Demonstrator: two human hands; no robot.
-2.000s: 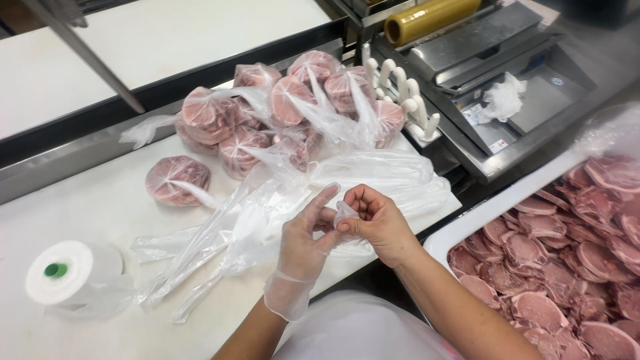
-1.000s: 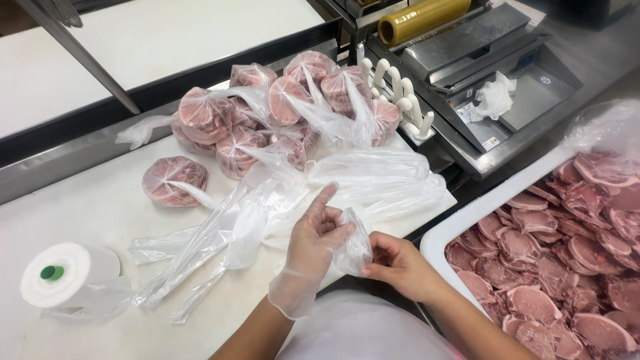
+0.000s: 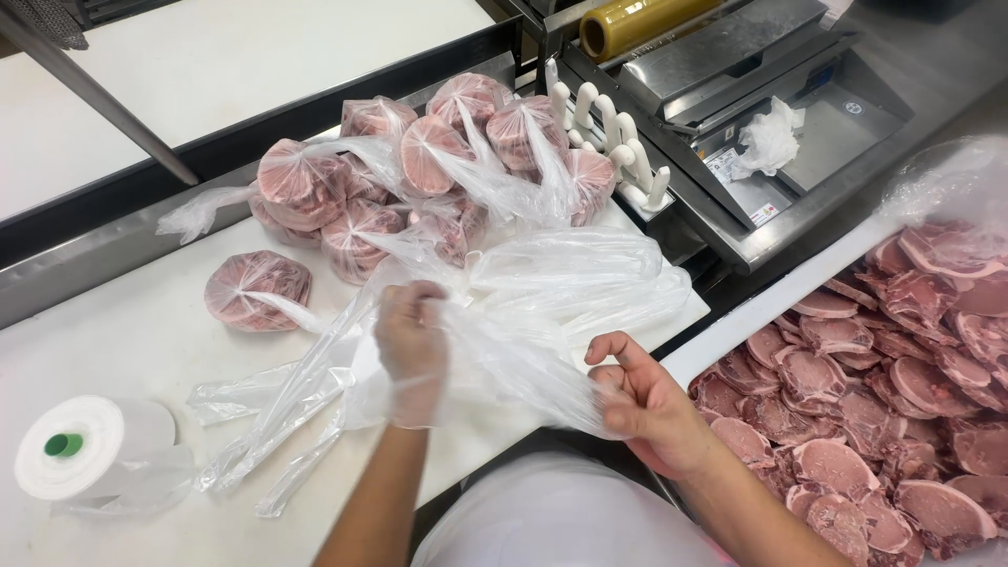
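A clear plastic bag (image 3: 520, 362) is stretched between my hands above the white cutting board (image 3: 260, 543). My left hand (image 3: 413, 346), in a thin clear glove and blurred, grips one end. My bare right hand (image 3: 650, 402) pinches the other end between thumb and fingers. Loose flat plastic bags (image 3: 299, 409) lie below and left of my left hand, and folded bags (image 3: 575, 268) lie beyond both hands. Several bagged stacks of meat (image 3: 354, 236) are heaped farther back, with one bagged stack (image 3: 258, 291) apart at left.
A bag roll (image 3: 87, 449) with a green core stands at left. White-handled tools (image 3: 610, 118) stand in a rack behind the heap. A film wrapper with a yellow roll (image 3: 646, 27) is at the back right. A white tub (image 3: 756, 303) of raw pork chops (image 3: 811, 374) is at right.
My hands have moved apart, drawing the plastic bag out between them; earlier it was bunched at my fingertips. My left hand has turned and closed on it.
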